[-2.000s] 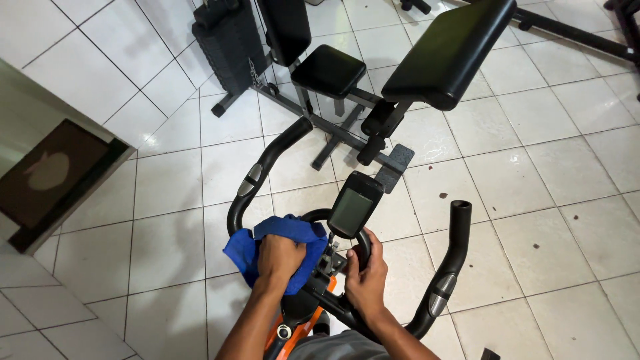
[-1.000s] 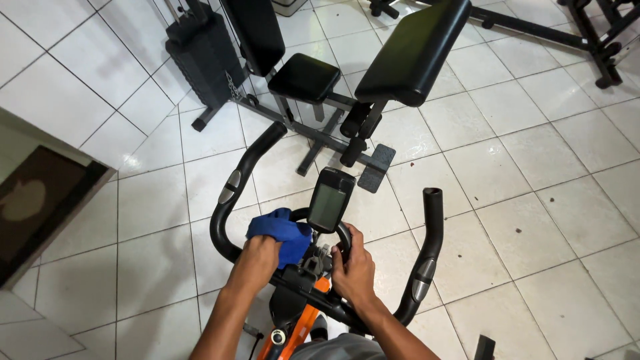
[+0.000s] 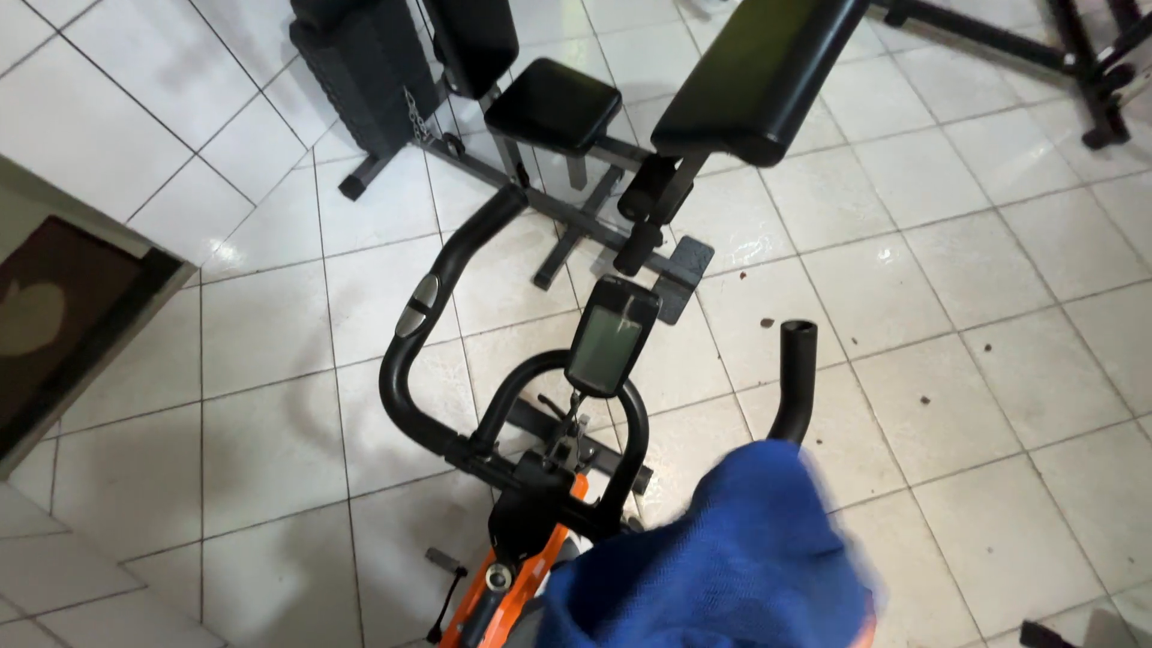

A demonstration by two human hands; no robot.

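A blue cloth, blurred and bunched up, fills the lower right of the head view, over the right side of the exercise bike's handlebar. At the cloth's lower right edge shows a sliver of skin; which of my hands it belongs to, I cannot tell. The rest of both hands is hidden or out of view. The bike's display console stands uncovered in the middle, above the inner loop grip. The right handlebar end rises out from behind the cloth. The orange frame runs below.
Beyond the handlebar stands a weight machine with a black padded seat, a slanted pad and a steel base. Another black metal frame is at the upper right. A tiled wall and a dark framed panel are at the left.
The blue cloth has moved from the handlebar's centre beside the console to the lower right. Both hands were on the centre of the bars, the left one holding the cloth; they have left there.
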